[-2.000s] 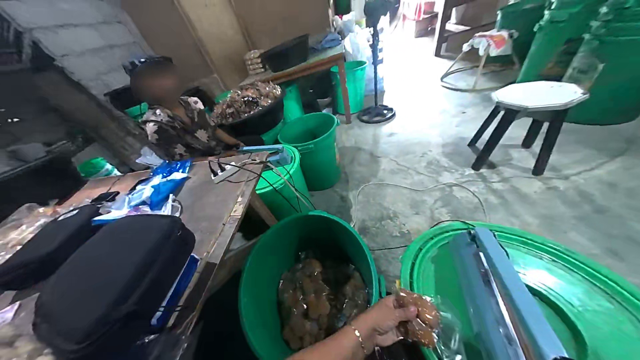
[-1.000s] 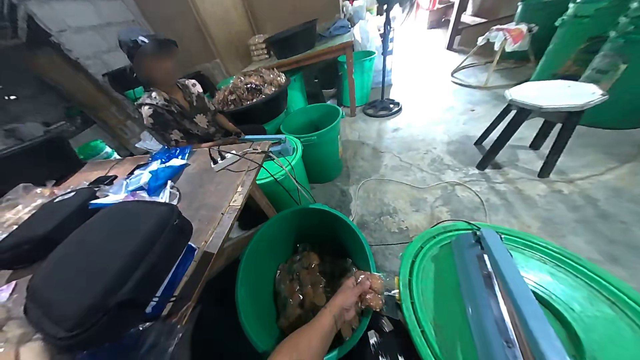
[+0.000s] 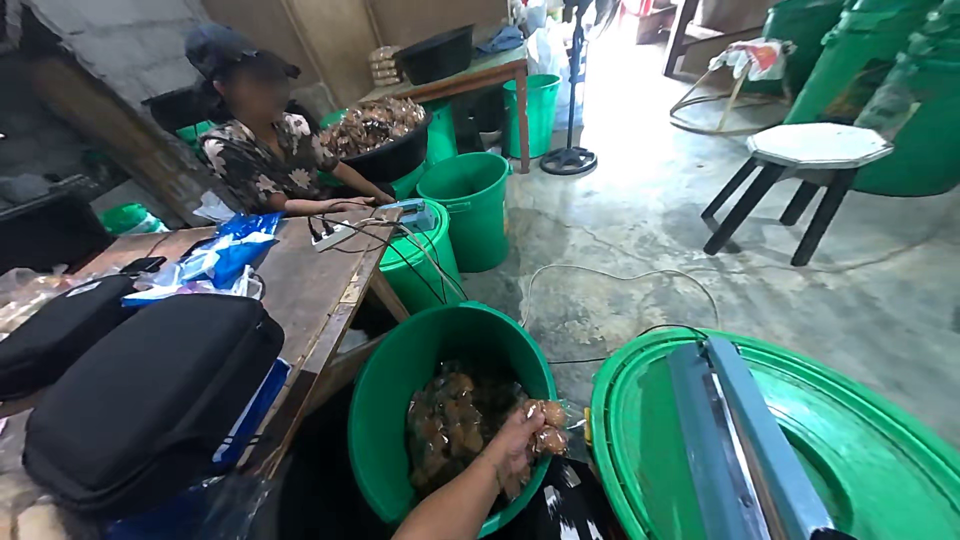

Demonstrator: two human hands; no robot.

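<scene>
My left hand point(image 3: 516, 441) is closed on a clear plastic packet of round brown pieces point(image 3: 551, 429), at the right rim of an open green bucket point(image 3: 379, 397). Inside the bucket lie several similar clear packets point(image 3: 450, 424). Just right of the hand stands a large green tub with a lid point(image 3: 637, 420), and a blue-grey bar heat sealer point(image 3: 750, 450) rests on that lid. My right hand is out of view.
A person point(image 3: 262, 150) sits across the wooden table point(image 3: 300, 300), hands near another sealer point(image 3: 416, 215). Black bags point(image 3: 157, 397) lie on the table. Cables point(image 3: 622, 276) cross the floor. Beyond are green buckets point(image 3: 472, 210), a stool point(image 3: 817, 146) and a fan stand point(image 3: 568, 160).
My left hand held a packet beside the tub's edge two seconds ago, then moved left over the bucket. It is now at the bucket's right rim with a packet in it.
</scene>
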